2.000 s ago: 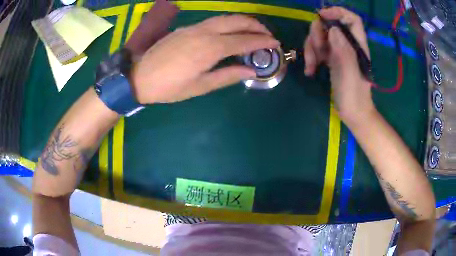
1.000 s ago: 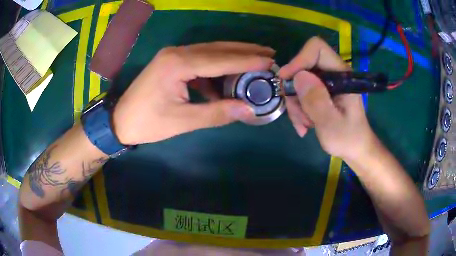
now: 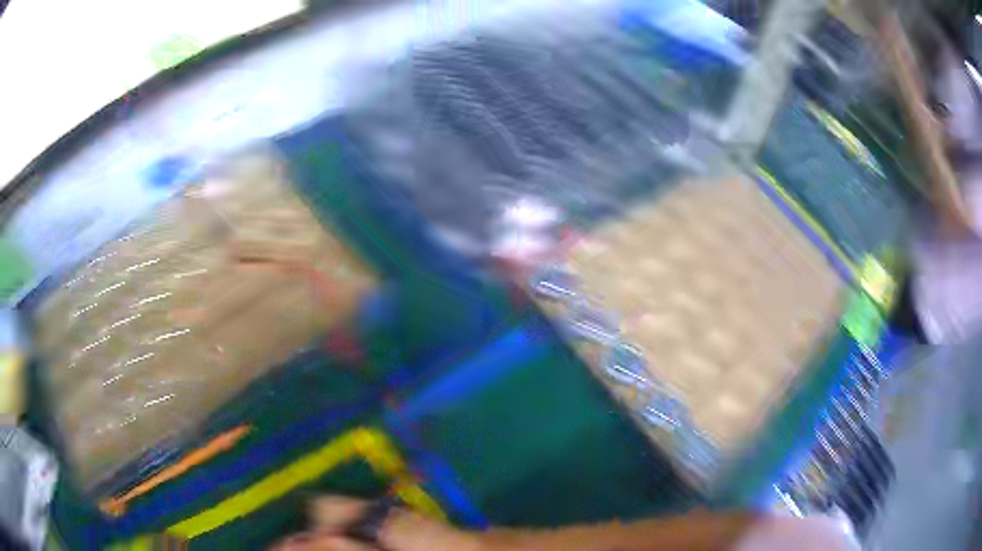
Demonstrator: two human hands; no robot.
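The view is strongly blurred. My right hand point(image 3: 393, 527) is at the bottom edge, partly cut off, with its forearm reaching in from the right. A dark, blurred shape between its fingers looks like the test probe point(image 3: 372, 521). My left hand cannot be made out. The round metal unit cannot be made out either. A blurred red wire point(image 3: 342, 342) shows above my right hand.
A brown-boarded clear tray point(image 3: 140, 334) stands at the left, with an orange pen point(image 3: 178, 470) near its front. Another brown tray point(image 3: 721, 301) stands right, with a row of round units point(image 3: 625, 366) along its left edge. A person point(image 3: 953, 258) shows far right.
The view has swung to the right and up and is blurred. The trays have come into view, my right hand now sits at the bottom edge, and my left hand has dropped out of clear sight.
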